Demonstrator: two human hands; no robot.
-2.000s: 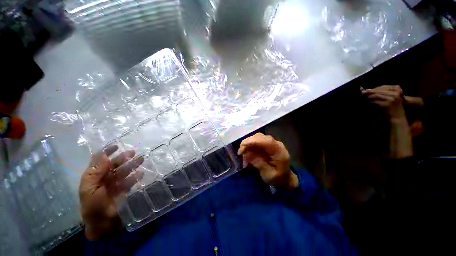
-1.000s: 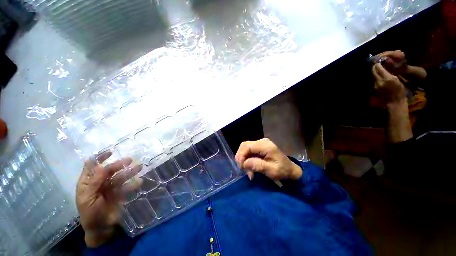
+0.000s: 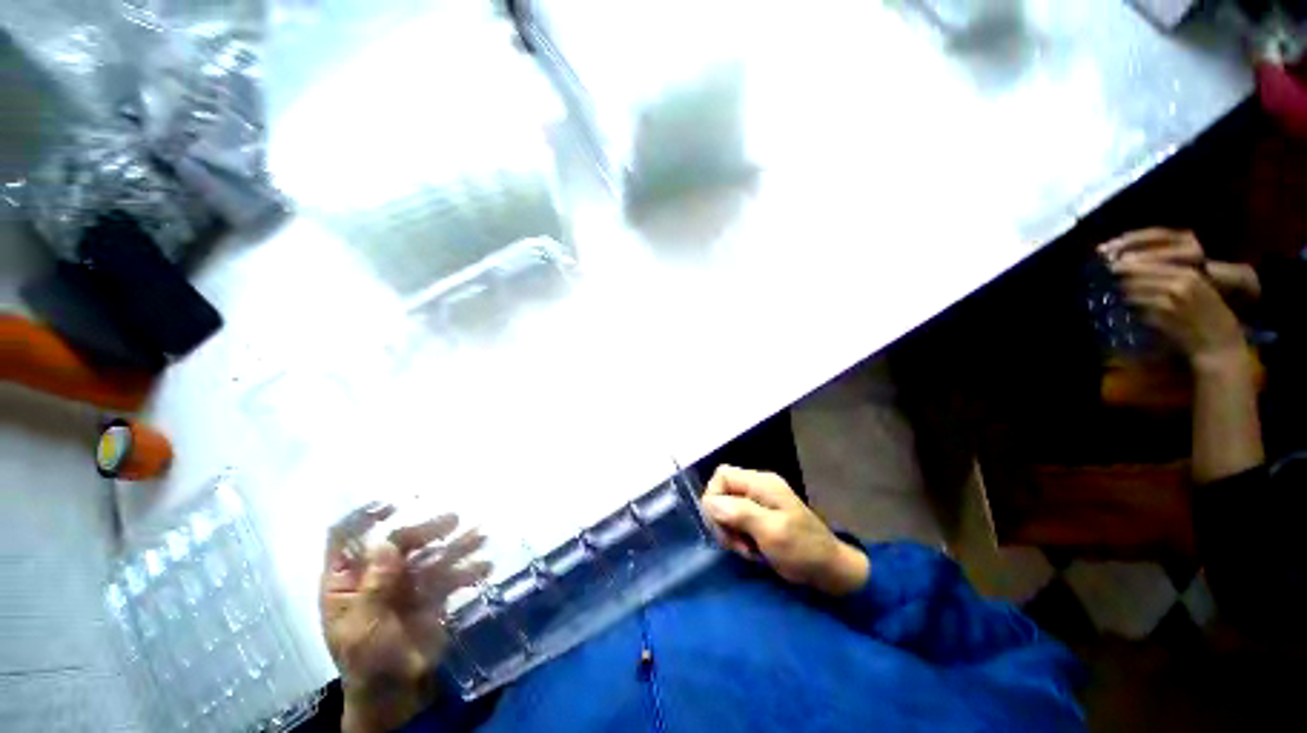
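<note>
A clear compartment blister tray (image 3: 581, 584) shows against my blue jacket, tilted at the bench's front edge; its upper part is lost in glare. My right hand (image 3: 774, 526) pinches the tray's right edge with curled fingers. My left hand (image 3: 394, 609) is at the tray's left end, palm up and fingers spread, seen partly through clear plastic. The left fingers look blurred, and whether they grip the tray cannot be told.
A single clear tray (image 3: 208, 616) lies on the bench at left. An orange round-ended item (image 3: 136, 450), orange flask (image 3: 65, 361) and black case (image 3: 151, 287) lie by the wall. Tray stacks (image 3: 473, 236) stand behind. Another person's hands (image 3: 1183, 294) hold something at right.
The view has shifted, showing more of the bench's left side. The tray is tilted more steeply, showing one row of cells. My right fingers have closed on its right edge.
</note>
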